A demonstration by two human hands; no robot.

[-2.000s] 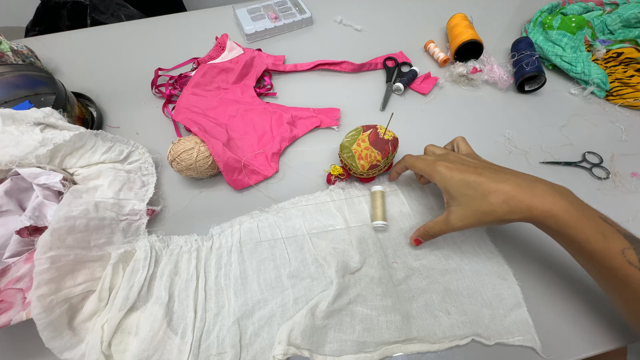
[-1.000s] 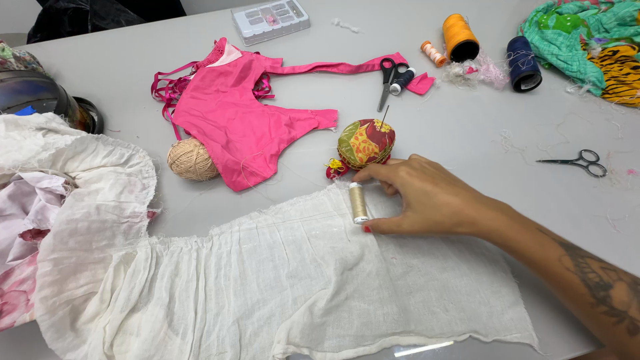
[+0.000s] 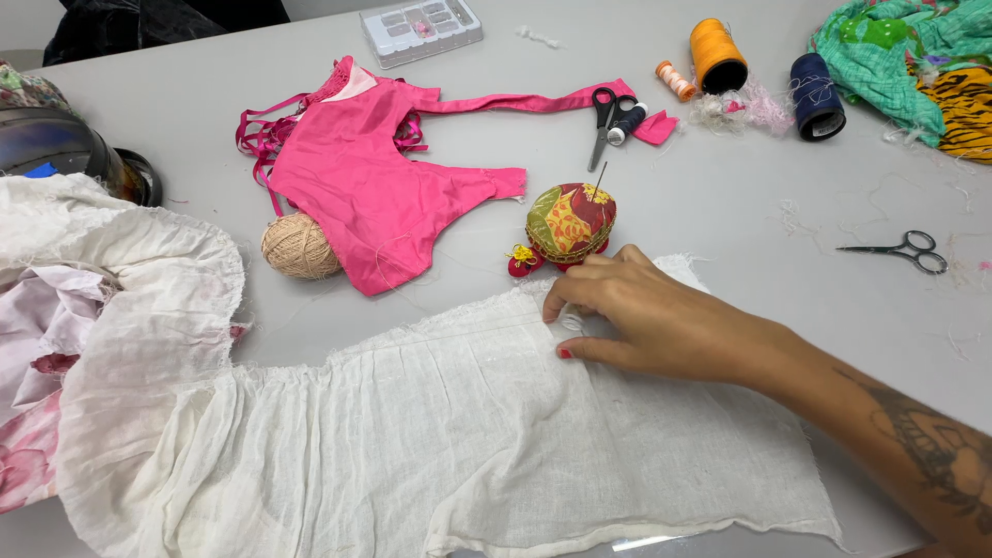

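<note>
My right hand [image 3: 643, 318] is over the upper edge of the gathered white cloth [image 3: 465, 418], with index finger and thumb bent and their tips apart. Between them shows a small whitish part, perhaps the end of the thread spool [image 3: 572, 321]; the rest is hidden, so a grip on it cannot be told. A fine thread runs leftward over the cloth from near the index fingertip. Just beyond the knuckles sits a turtle-shaped patchwork pincushion [image 3: 571, 221] with a needle [image 3: 599, 182] upright in it. My left hand is out of view.
A pink fabric garment [image 3: 372, 186] partly covers a beige yarn ball [image 3: 298, 246]. Black-handled scissors [image 3: 604, 124] touch a small dark spool [image 3: 628, 124]. Small scissors [image 3: 903, 252] lie right. Orange [image 3: 717, 54] and navy [image 3: 816, 97] thread cones, a plastic box [image 3: 420, 31] and green cloth [image 3: 883, 62] are farther back.
My right hand has moved left to the spool, which stood in plain view on the cloth two seconds ago, then shifted left between the fingers. The spool is now mostly covered by the hand.
</note>
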